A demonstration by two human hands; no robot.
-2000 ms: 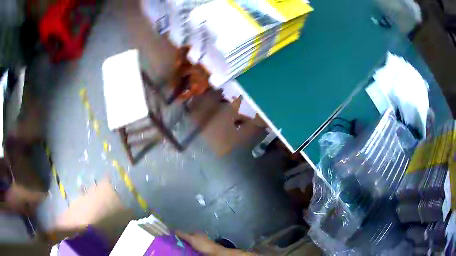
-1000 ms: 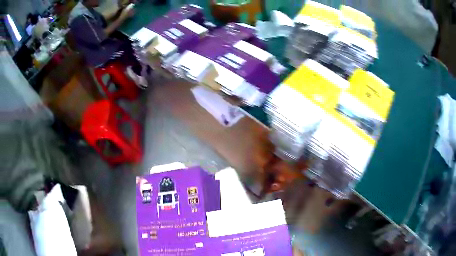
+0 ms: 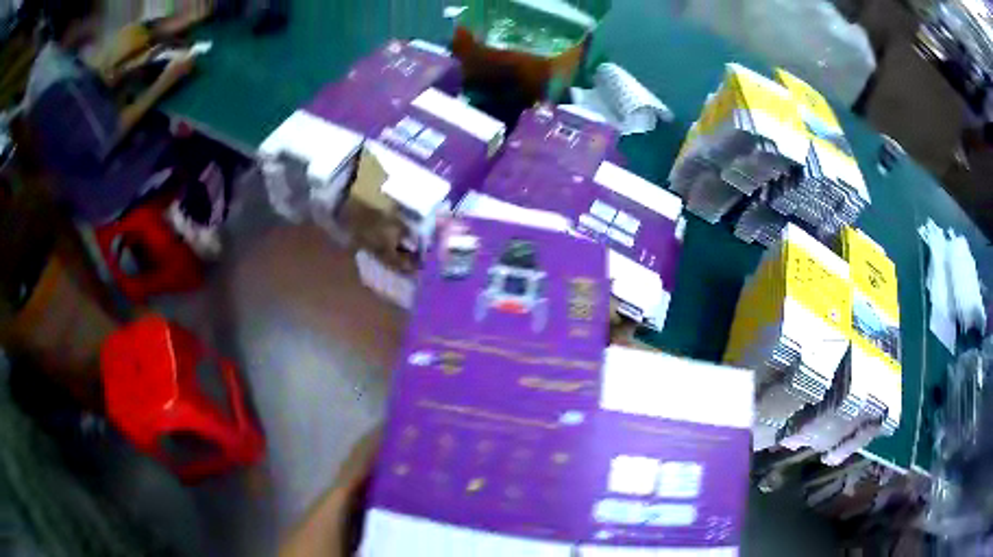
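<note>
Purple-and-white flattened colour boxes (image 3: 501, 435) fill the lower middle, held up in front of me at the table's near edge. Their top end overlaps the near end of a purple stack on the table. My left hand (image 3: 332, 511) is a blurred skin-toned shape at their lower left edge; its fingers are hidden behind or under them. My right hand is not in view. Two purple stacks, a left one (image 3: 381, 98) and a right one (image 3: 550, 163), lie on the green table (image 3: 697, 294).
Yellow-and-white stacks (image 3: 800, 294) stand on the right of the table. A green-lined box (image 3: 517, 65) and a white roll-like sheet (image 3: 626, 98) are at the back. Red stools (image 3: 163, 381) stand on the floor at left. A seated person (image 3: 76, 120) is at upper left. Plastic-wrapped items lie far right.
The view has swung toward the purple stacks. The held purple boxes have come up from the bottom edge and now overlap the table stack. The red stools have shifted left in view.
</note>
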